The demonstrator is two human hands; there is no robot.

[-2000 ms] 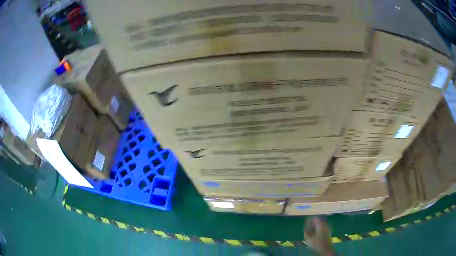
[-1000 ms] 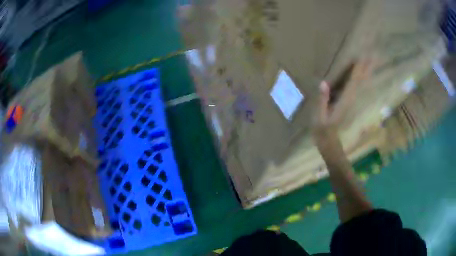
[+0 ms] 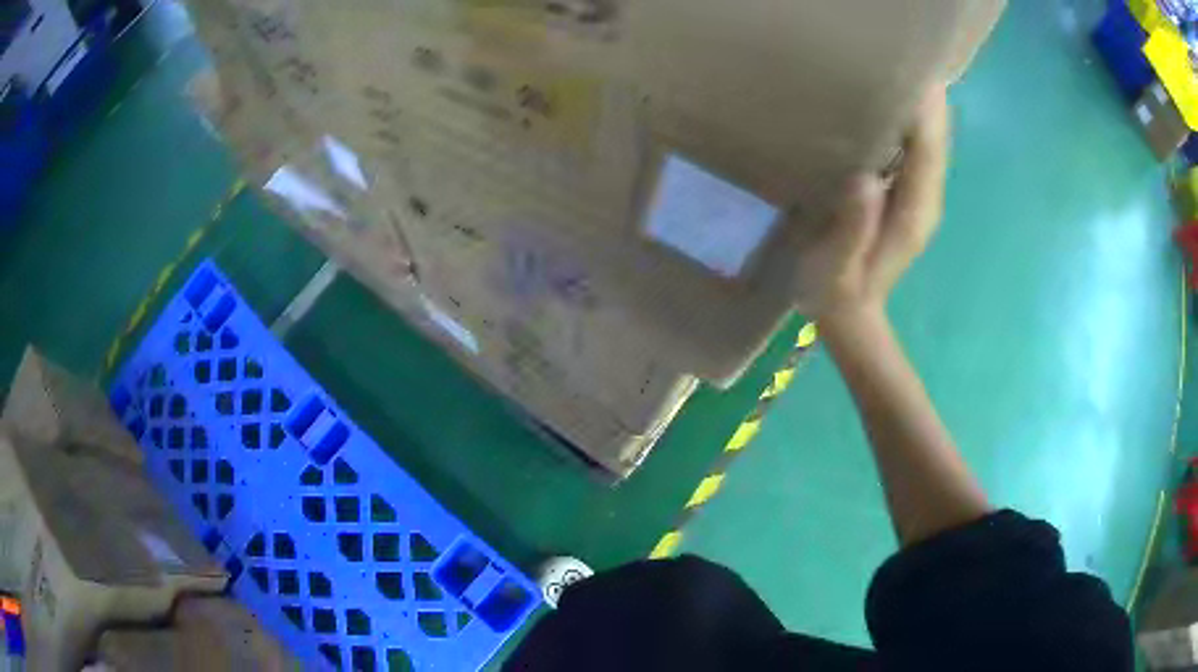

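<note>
A large brown cardboard carton (image 3: 526, 197) with printed characters and a white label (image 3: 711, 214) fills the upper middle of the view, tilted. My right hand (image 3: 883, 217) is bare and holds the carton at its right edge, with the thumb on the labelled side and the fingers partly hidden at the edge. More cardboard shows directly below and left of it, with small white labels. My left hand is not in view.
A blue lattice pallet (image 3: 315, 486) lies on the green floor at lower left, beside other brown cartons (image 3: 118, 525). Yellow-black tape (image 3: 727, 446) runs along the floor. Blue and yellow containers (image 3: 1173, 59) stand at upper right.
The view has turned, and the pallet now lies diagonally. My right hand has gone from over the cartons to the right edge of the labelled carton, and more floor shows on the right.
</note>
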